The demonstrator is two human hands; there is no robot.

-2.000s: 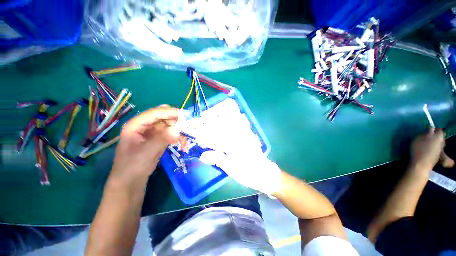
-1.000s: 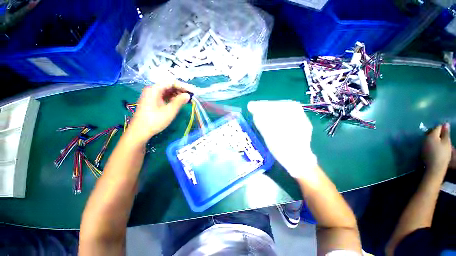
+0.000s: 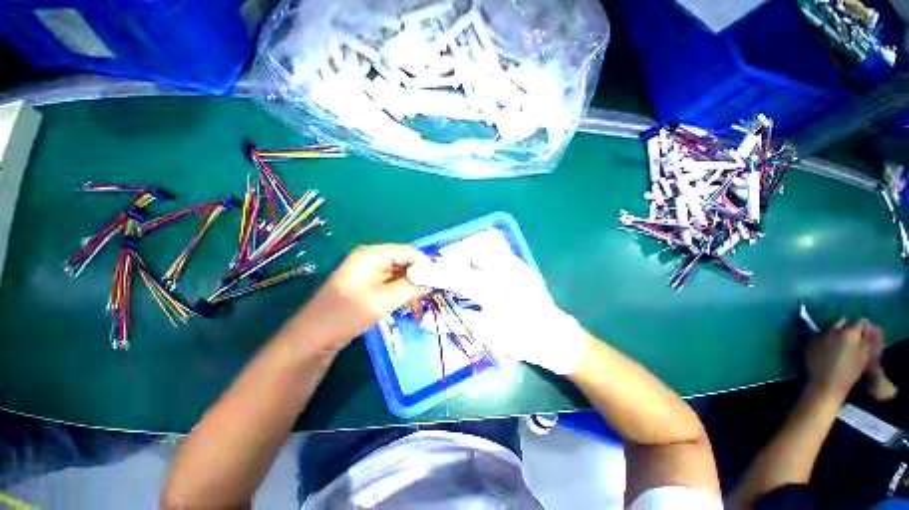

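My bare left hand (image 3: 374,289) and my white-gloved right hand (image 3: 513,304) meet over the blue tray (image 3: 397,390). Between them they hold a wire harness (image 3: 451,334), its wires fanning down over the tray toward me. The plug end is hidden by my fingers. Small white pieces (image 3: 488,247) lie in the tray, overexposed and partly covered by the glove. The exact grip of the gloved fingers is blurred by glare.
Unsleeved harnesses (image 3: 249,224) lie spread on the left. A clear bag of white sleeves (image 3: 439,80) stands behind the tray. Sleeved harnesses (image 3: 708,194) are heaped at right. Blue bins (image 3: 738,70) line the far edge. Another person's hands (image 3: 842,354) are at far right.
My left hand has come back from beside the bag to the tray with the harness. My gloved hand has moved left to meet it. The camera view has shifted.
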